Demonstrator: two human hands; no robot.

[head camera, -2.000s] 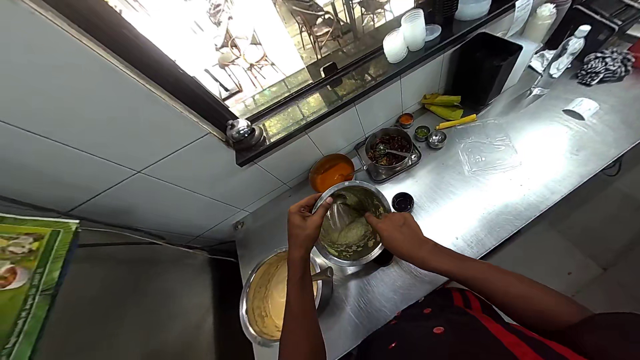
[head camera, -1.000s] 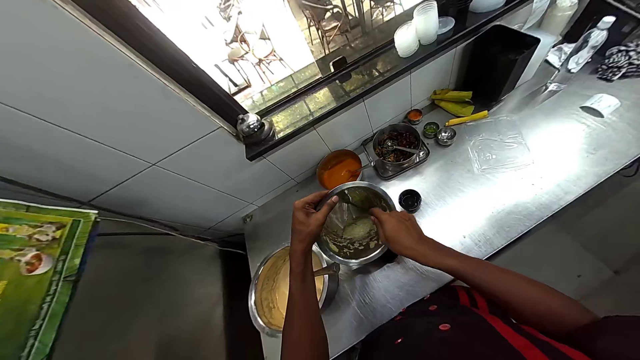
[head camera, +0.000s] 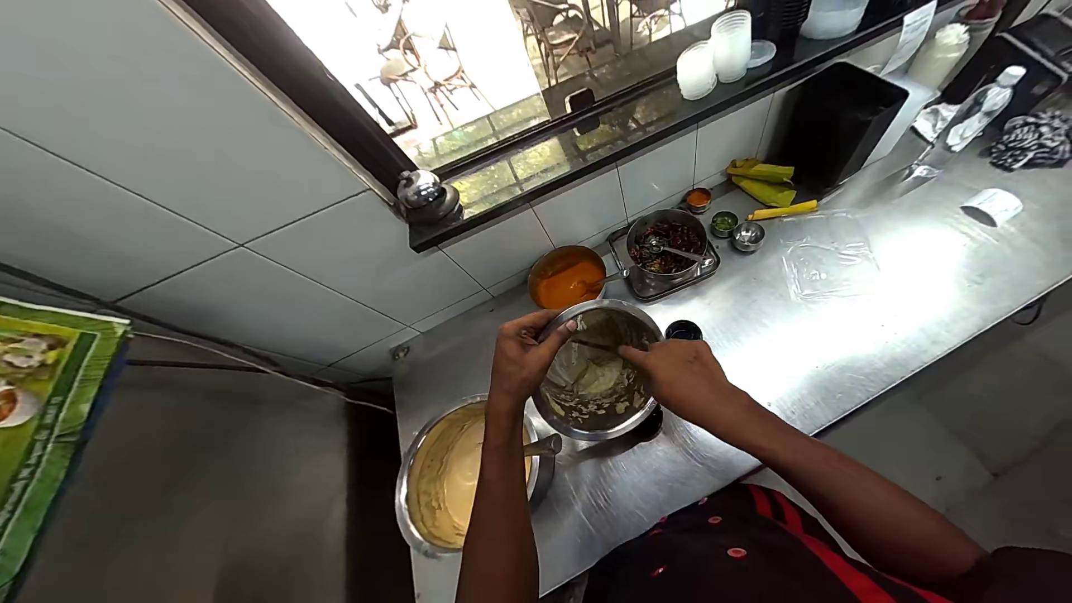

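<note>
A round steel bowl (head camera: 599,419) is tilted above the steel counter, with pale, thick remains on its bottom and wall. My left hand (head camera: 523,360) grips its upper left rim, thumb over the edge. In my right hand (head camera: 682,377) is a dark, flat utensil (head camera: 596,344), partly hidden, reaching across the inside of the bowl. Left of and below my left hand stands a large steel bowl of pale yellow batter (head camera: 456,477) with a metal handle over its rim. Behind the held bowl is a pan of orange sauce (head camera: 569,280) with a spoon.
A pot of dark red mixture (head camera: 667,243) with a ladle stands on a tray at the wall. Small steel cups (head camera: 748,236), yellow-green husks or leaves (head camera: 764,180) and a clear plastic lid or sheet (head camera: 831,270) lie to its right. A dark round container (head camera: 683,330) stands close to my right hand.
The right hand's utensil now shows across the bowl's upper inside. Both hands stay at the bowl.
</note>
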